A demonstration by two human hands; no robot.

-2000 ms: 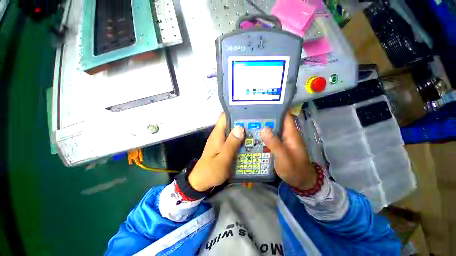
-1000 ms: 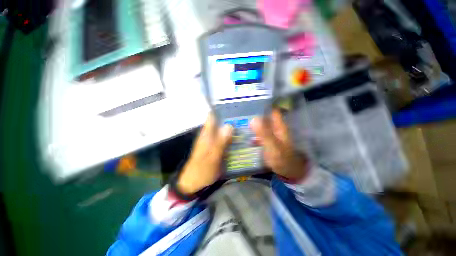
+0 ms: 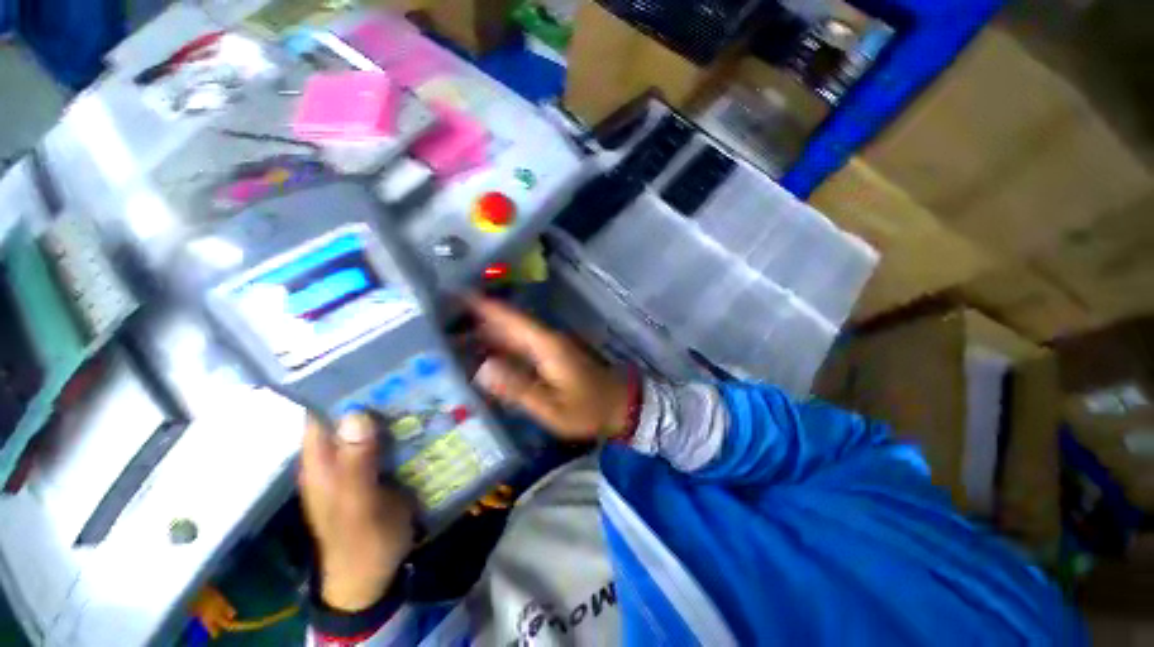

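Note:
The grey teach pendant (image 3: 367,354) is tilted over the front edge of the machine bed, its screen lit blue and white. My left hand (image 3: 357,512) is shut on its lower left side, thumb near the blue keys. My right hand (image 3: 538,373) is off the keys at the pendant's right side, fingers pointing toward the machine's front edge; blur hides whether its fingertips touch anything. The teal-green frame (image 3: 44,348) is cut off at the left edge.
A red emergency stop (image 3: 494,211) is on the machine's corner. Pink pads (image 3: 346,106) and a crumpled white cloth (image 3: 218,78) lie behind the pendant. A translucent parts tray (image 3: 747,259) with black strips stands right of the machine. Cartons (image 3: 936,240) and a blue rack bar are farther right.
The view has swung to the right. The pendant is now tilted to the left, held by my left hand. My right hand has come off the keys and moved to the pendant's right side.

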